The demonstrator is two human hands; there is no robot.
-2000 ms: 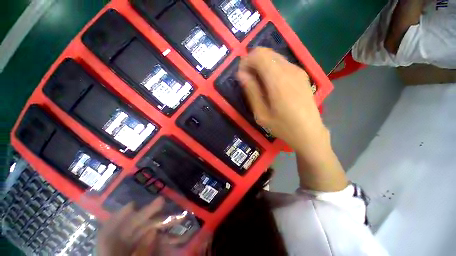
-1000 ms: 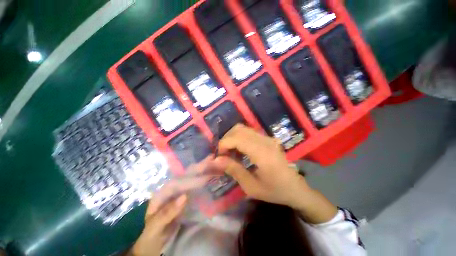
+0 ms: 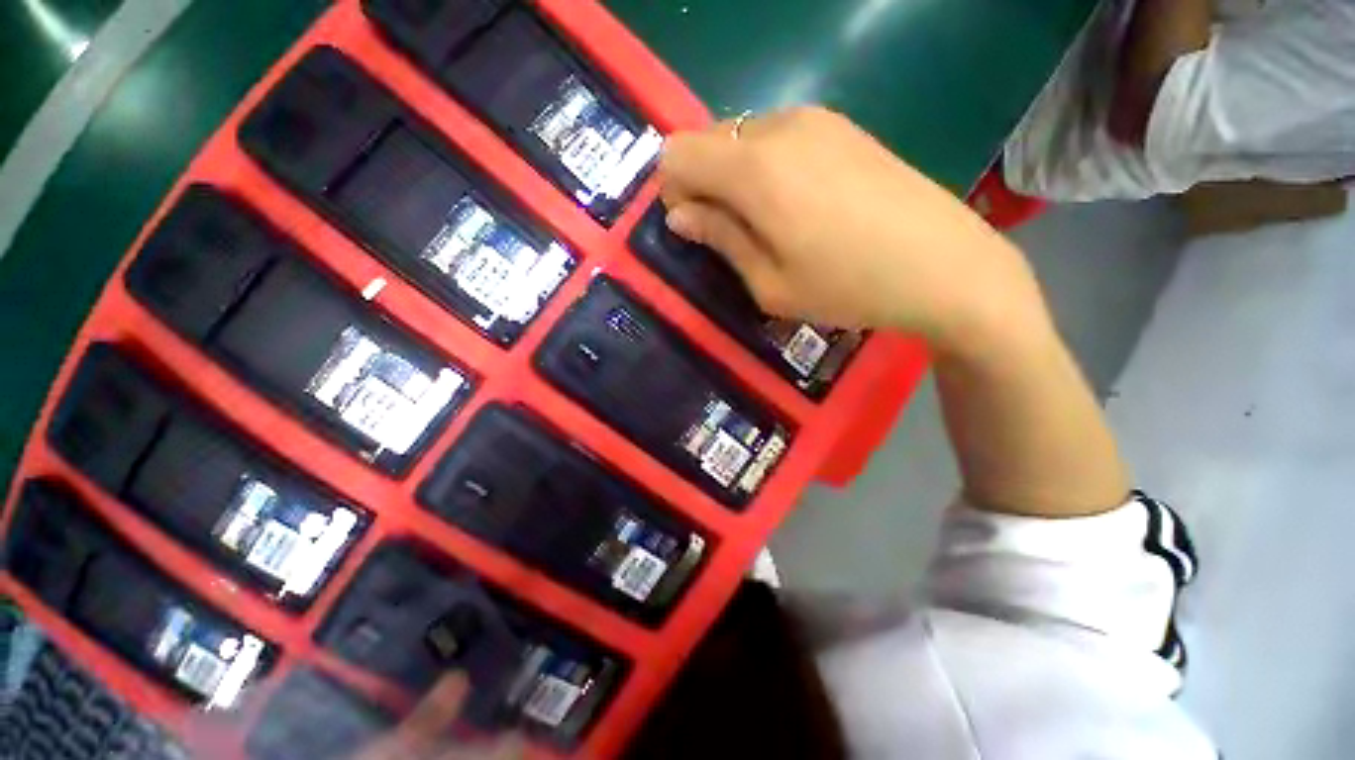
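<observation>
The red tray (image 3: pixel 513 367) holds black phones in two rows, labels toward the lower right. My right hand (image 3: pixel 832 223) is over the upper end of a phone (image 3: pixel 743 305) in the near row. Its thumb and finger are close together at that phone; I cannot tell if a small piece is between them. My left hand (image 3: pixel 431 720) is blurred and cut off by the bottom edge. Its fingertip is beside a small dark piece (image 3: pixel 446 636) above a near-row phone (image 3: pixel 390 594). What it grips is hidden.
A sheet with rows of dark pieces (image 3: pixel 75 713) shows at the lower left, beside the tray. The green bench (image 3: pixel 832 67) lies behind, with a pale stripe (image 3: pixel 57 112) at upper left. Another person's white sleeve (image 3: pixel 1263 112) is at upper right.
My right hand has moved away from my left hand to a phone further up and right. My left hand is lower in view. The whole view has shifted, with the tray now further left.
</observation>
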